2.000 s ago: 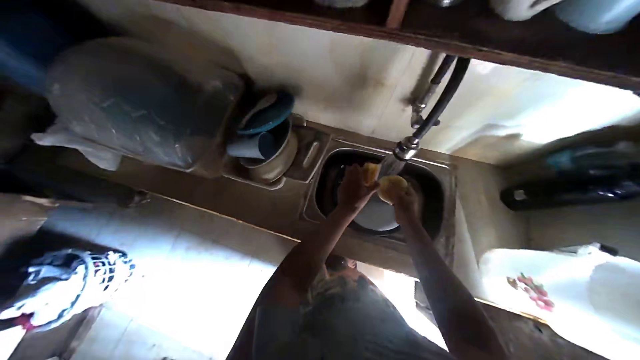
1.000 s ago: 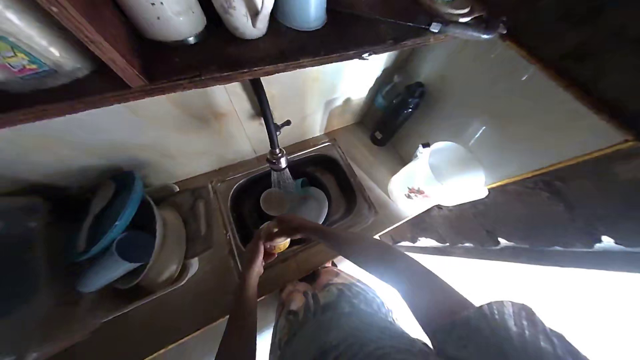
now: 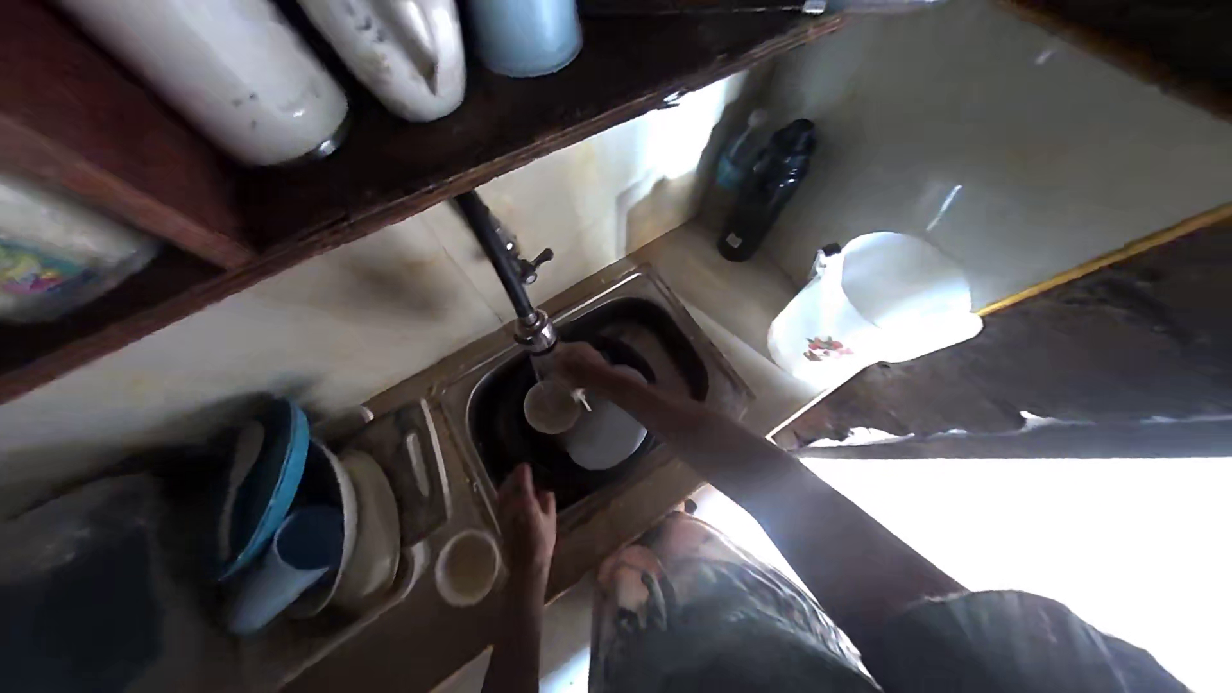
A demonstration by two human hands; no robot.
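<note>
Under the faucet head, my right hand is in or beside the running water, over the sink; its fingers are blurred, so any grip cannot be told. Just below it in the basin sit a small round cup or bowl and a pale plate or bowl. My left hand rests at the basin's near left edge, fingers loosely apart, with nothing seen in it. Left of that hand, a small round cup or bowl stands on the counter.
Left of the sink, a blue basin, a cup and pots are stacked. A white container and a dark bottle stand to the right. The wooden shelf with mugs overhangs the wall.
My hands, together near the basin's front edge a second ago, are now apart: the right is up by the faucet, the left at the basin's left edge. A small cup or bowl now shows on the counter.
</note>
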